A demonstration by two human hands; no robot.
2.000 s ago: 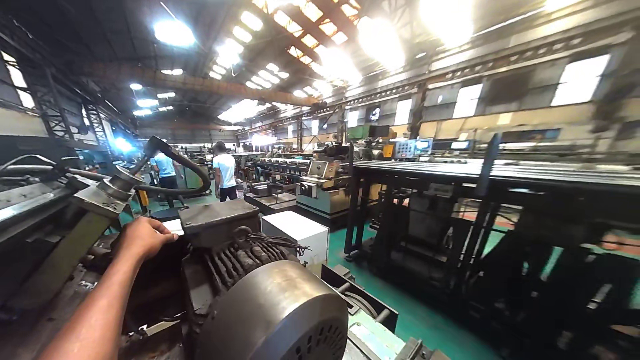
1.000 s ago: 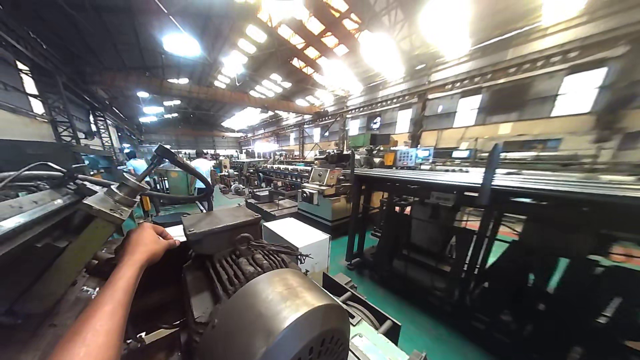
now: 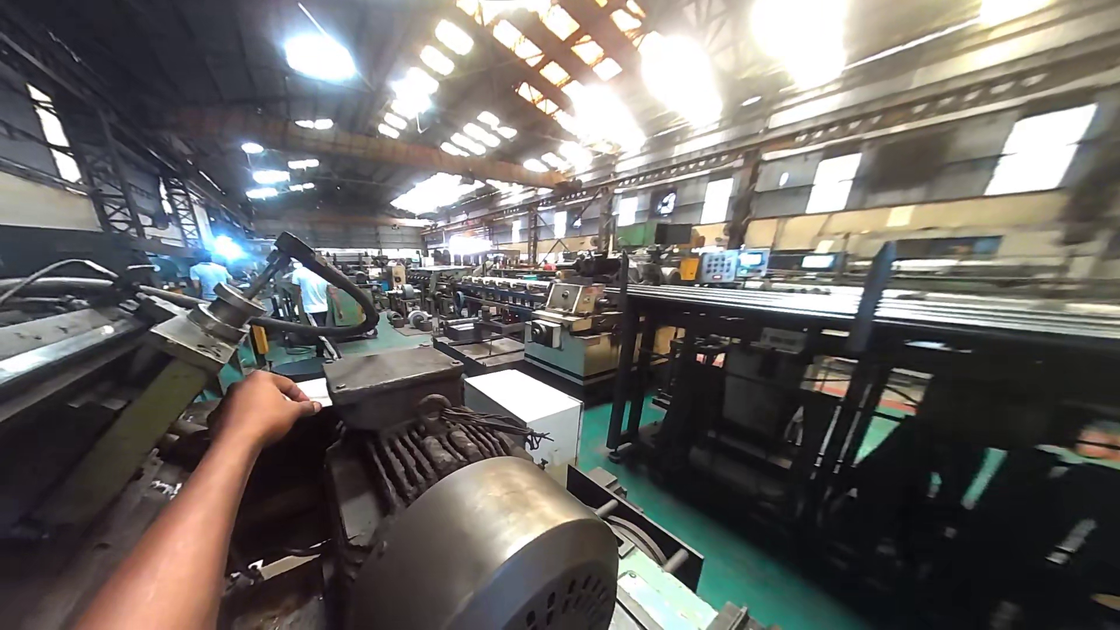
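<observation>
My left hand (image 3: 262,407) reaches in from the lower left, its thumb and fingers closed on a white flat piece (image 3: 315,391), perhaps paper or cloth. The hand is just left of the dark terminal box (image 3: 394,376) of an electric motor. Below and right of that box are the motor's cooling fins (image 3: 411,459) and its rounded metal fan cover (image 3: 490,534). A metal fitting with a black hose (image 3: 359,319) rises behind the hand. My right hand is not in view.
A white box (image 3: 525,407) stands behind the motor on the green floor (image 3: 726,542). To the right, long bars lie on a dark rack (image 3: 787,306). A machine tool (image 3: 573,332) stands farther back. Two people in light shirts (image 3: 311,289) are at the far left.
The people in light shirts stand in other places in the background than before. My left hand stays beside the terminal box with the white piece.
</observation>
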